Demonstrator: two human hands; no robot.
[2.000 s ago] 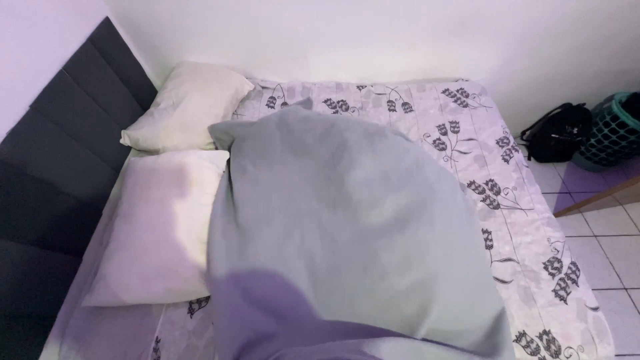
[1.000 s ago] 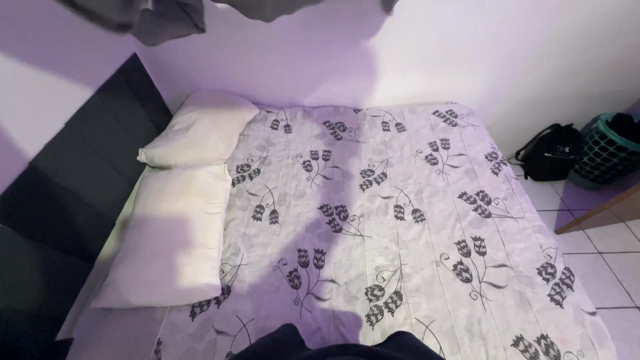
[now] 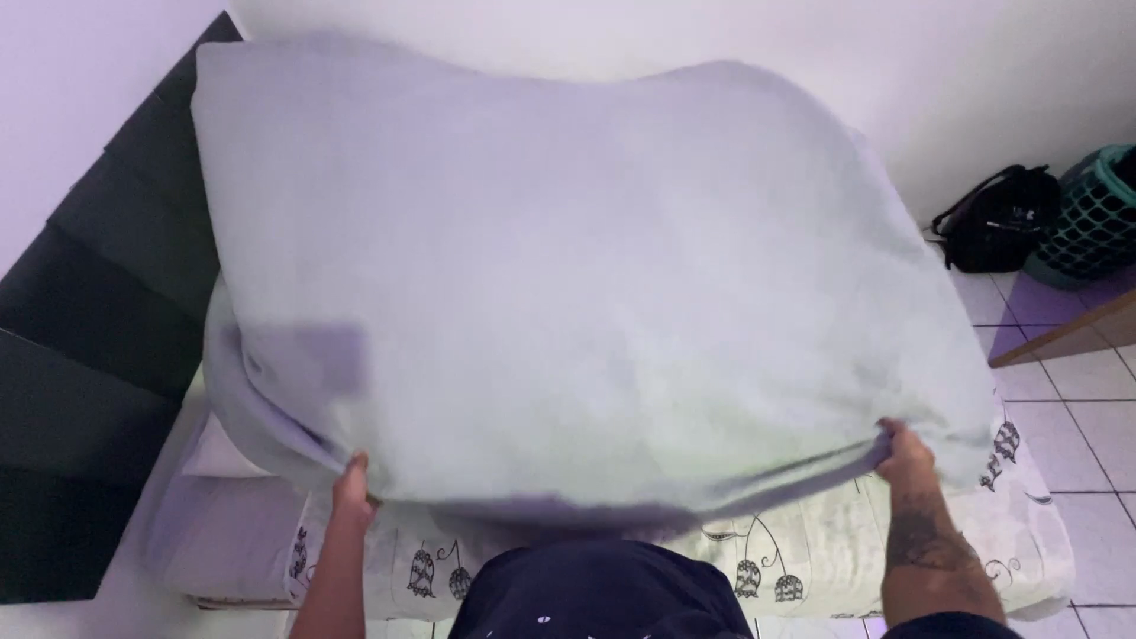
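Observation:
A large grey blanket (image 3: 568, 284) is spread in the air over the bed, billowing toward the wall. My left hand (image 3: 355, 488) is closed on its near edge at the lower left, and my right hand (image 3: 905, 453) grips the same edge at the lower right. Beneath it shows the flower-patterned bed sheet (image 3: 825, 550) along the near side. A corner of a white pillow (image 3: 226, 448) peeks out at the left; the blanket hides most of the bed.
Dark padded headboard (image 3: 98, 293) at the left, against the wall. On the tiled floor at the right are a black backpack (image 3: 1003, 217) and a green plastic laundry basket (image 3: 1096, 217). A wooden edge (image 3: 1065, 333) juts in below them.
One second ago the sheet and both pillows lay uncovered, with grey fabric only at the top of the view. Now the blanket spans the bed and both my hands have come into view.

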